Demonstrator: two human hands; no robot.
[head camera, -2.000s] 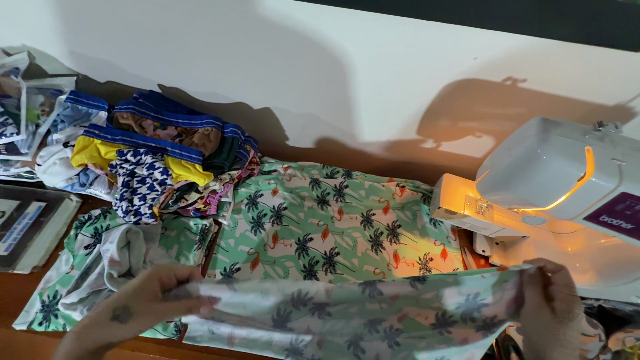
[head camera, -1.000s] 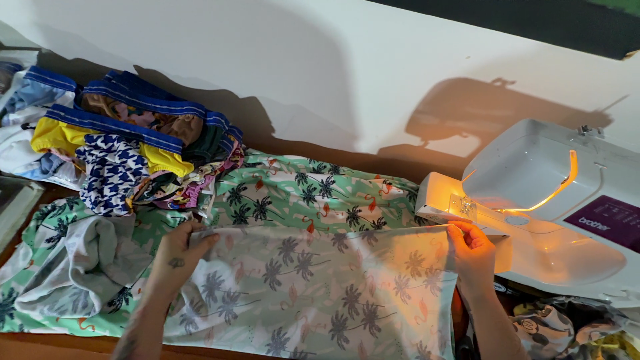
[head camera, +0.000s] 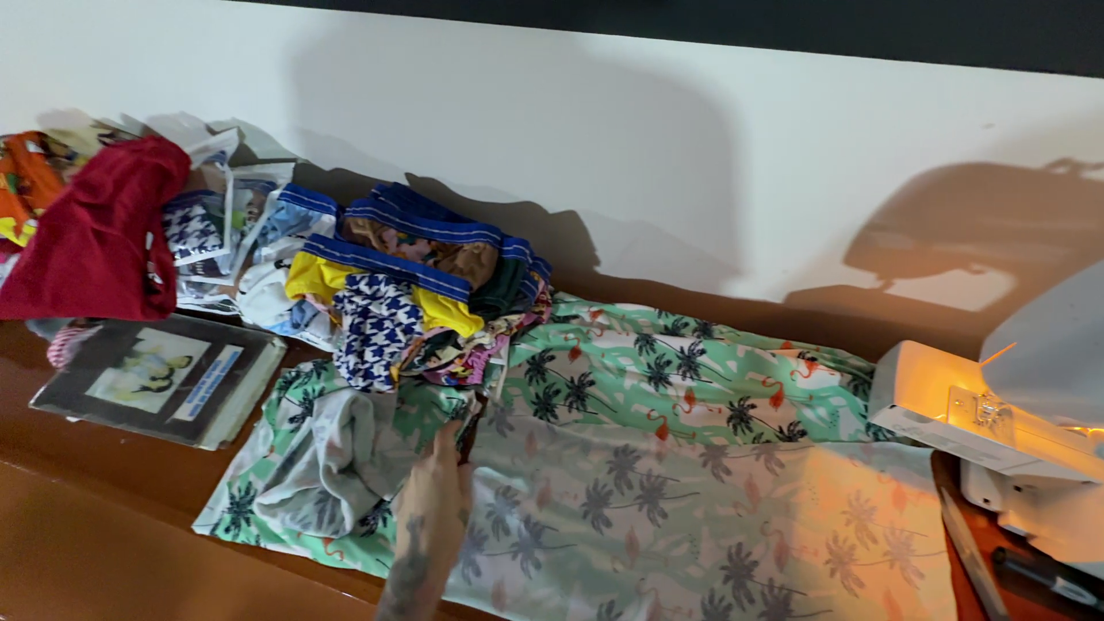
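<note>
A green fabric printed with palms and flamingos (head camera: 681, 379) lies along the wall side, its near part folded over so the paler reverse (head camera: 655, 526) faces up. My left hand (head camera: 435, 483) is at the left edge of this fabric, fingers pointing away from me; whether they pinch anything is unclear. Just left of the hand, a crumpled grey-white cloth (head camera: 332, 466) rests on another piece of the same green print (head camera: 233, 492). My right hand is out of view.
Garments with blue waistbands (head camera: 388, 259) are heaped beside clear bags (head camera: 224, 224) and a red cloth (head camera: 103, 233). A dark album (head camera: 164, 379) lies at left. The lit sewing machine (head camera: 992, 414), a black marker (head camera: 1048, 578) and a pointed tool (head camera: 970, 552) are at right.
The fabric held up between both hands has come down flat, pale side up. My right hand has let go and left view. The view has swung left.
</note>
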